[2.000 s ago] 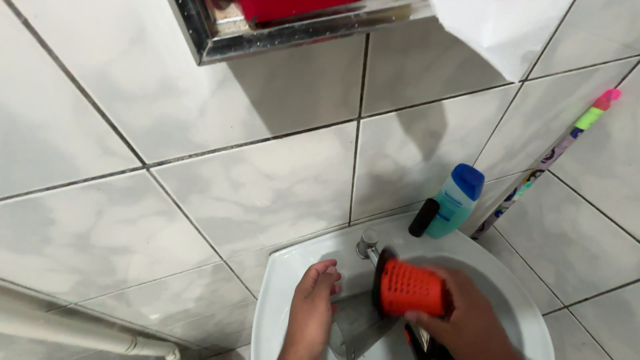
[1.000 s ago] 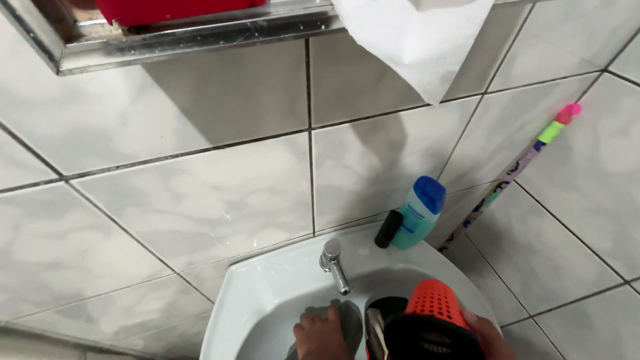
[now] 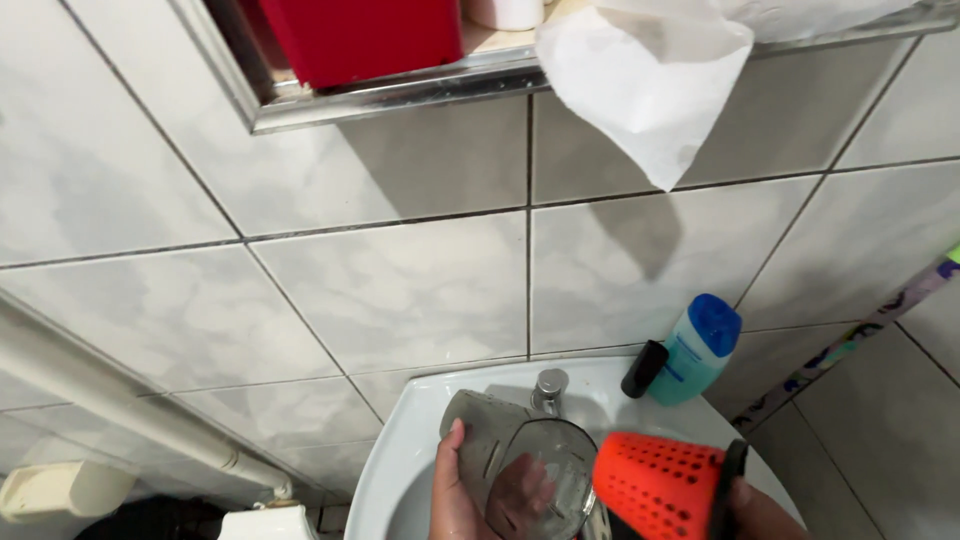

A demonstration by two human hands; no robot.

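Observation:
My left hand (image 3: 459, 487) holds a clear grey plastic cup-like container (image 3: 499, 442), tilted over the white washbasin, its open rim toward me; fingers show through the clear wall. In my right hand (image 3: 757, 510) is an orange perforated cone-shaped part with a black rim (image 3: 660, 480), just right of the container's rim. Something dark below it is partly cut off by the frame's edge. Behind the container stands a chrome faucet (image 3: 551, 390) on the washbasin (image 3: 401, 442).
A blue-capped bottle (image 3: 694, 352) and a small black cylinder (image 3: 645, 369) stand on the basin's back right edge. Above, a metal-framed niche (image 3: 405, 97) holds a red container (image 3: 367, 37); white paper (image 3: 652, 90) hangs from it. A patterned stick (image 3: 847, 345) leans at right, a pipe (image 3: 135, 397) runs at left.
The clear container, low in the basin a second ago, is now raised in front of the faucet in my left hand. The orange part has turned onto its side in my right hand.

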